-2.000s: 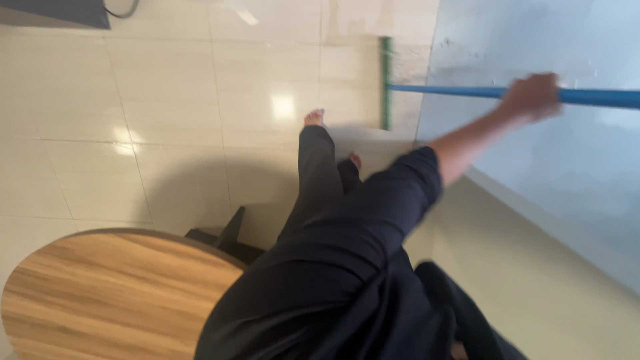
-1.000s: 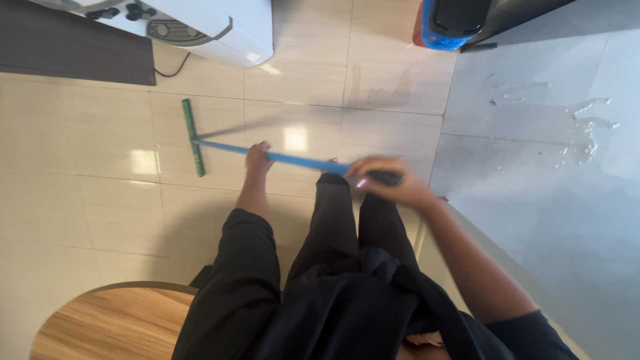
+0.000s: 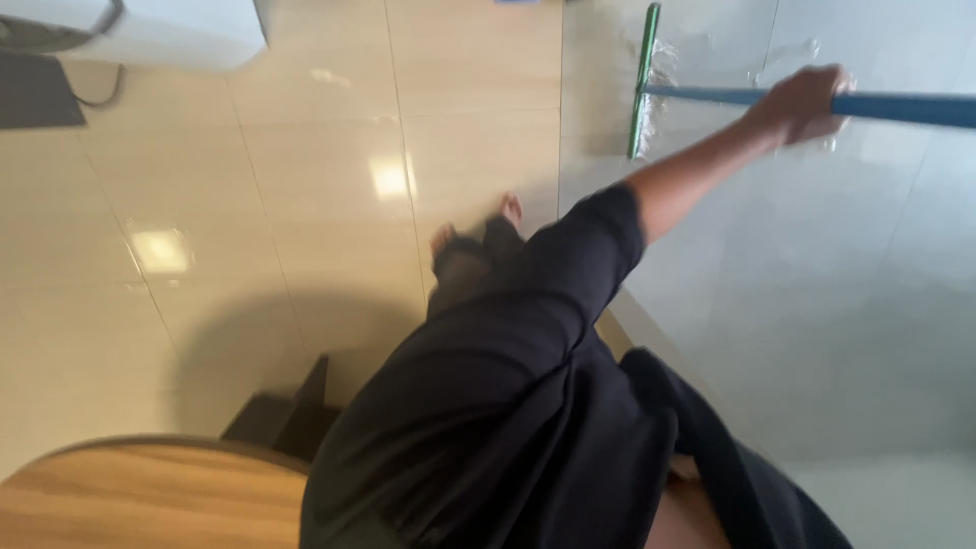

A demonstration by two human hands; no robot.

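Observation:
My left hand [image 3: 808, 103] is closed around the blue handle [image 3: 907, 108] of a floor squeegee, at the upper right. The squeegee's green head [image 3: 644, 80] lies on the grey-blue wet floor, just right of the border with the beige tiles, with water and suds along its right side. The handle runs out of view at the right edge. My right hand is not seen; only bare skin of that arm shows low in the picture, beside the dark clothing.
A round wooden tabletop [image 3: 160, 496] stands at the lower left, with a dark base [image 3: 282, 415] beside it. A white appliance [image 3: 183, 34] and a dark grey box [image 3: 38, 91] with a cable are at the upper left. My bare feet stand on glossy beige tiles [image 3: 328, 183].
The squeegee has swung from the beige tiles at the left to the grey-blue floor at the right, my left hand moving with it. My right hand, on the handle's end one second ago, has left view.

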